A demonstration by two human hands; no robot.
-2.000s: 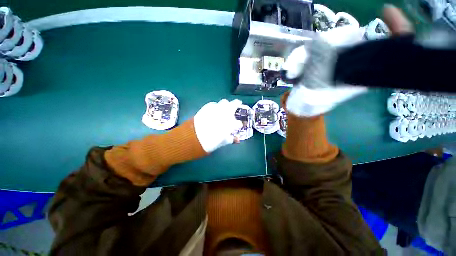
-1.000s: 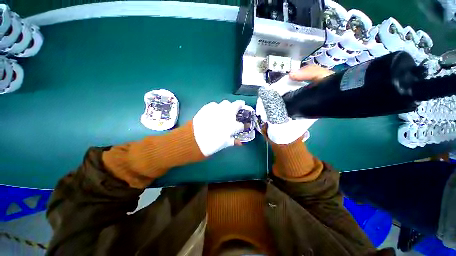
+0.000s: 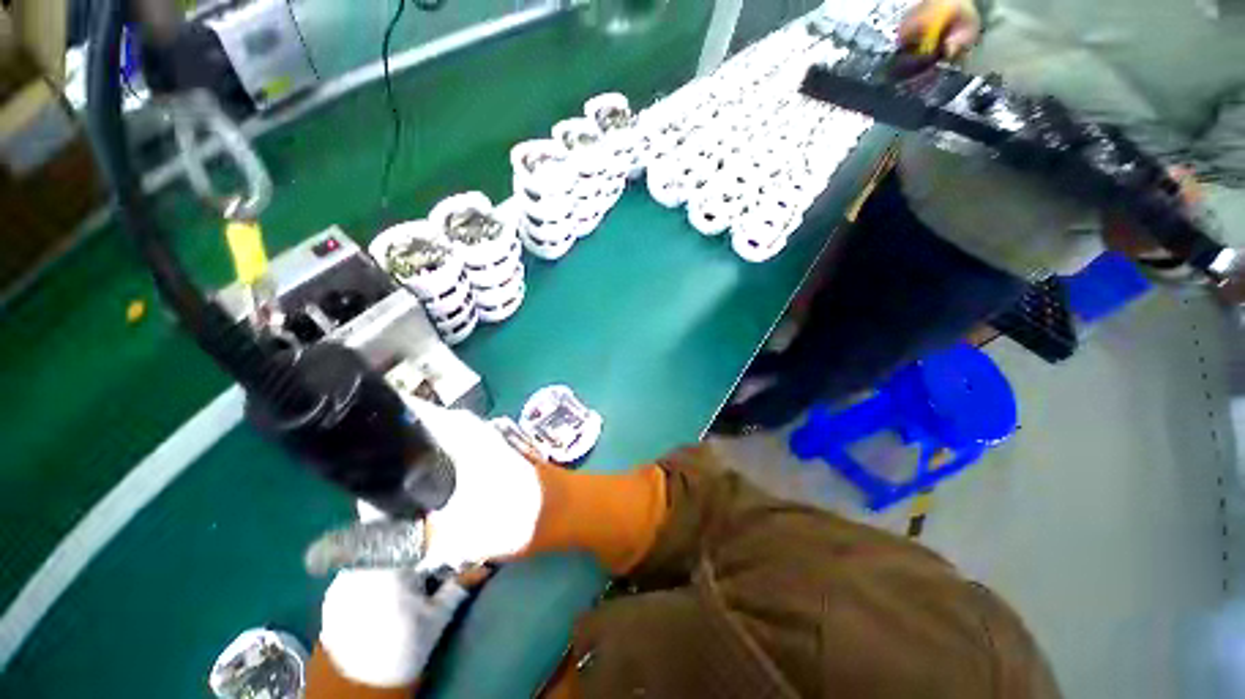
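My right hand [image 3: 478, 485], in a white glove, grips the black electric screwdriver [image 3: 341, 417]. The screwdriver's grey mottled wrap [image 3: 366, 546] lies over my left hand [image 3: 376, 625]. My left hand, also gloved, is at a camera housing [image 3: 440, 583], which is mostly hidden between the hands; the tip's contact cannot be seen. One open housing with parts showing [image 3: 560, 423] lies beyond my right wrist, with another partly hidden beside it. A further housing [image 3: 260, 666] lies at the bottom left.
The silver screw feeder [image 3: 396, 341] stands behind the screwdriver. A black cable with a yellow fitting [image 3: 247, 253] hangs at left. Stacked housings [image 3: 546, 198] and long rows [image 3: 737, 150] run along the green bench [image 3: 642, 321]. At right, a person holds a long black object [image 3: 1010, 130] beside a blue stool [image 3: 942, 410].
The view has swung to the right, showing the neighbouring person and the stool. My right hand moved from the feeder to my left hand, still gripping the screwdriver.
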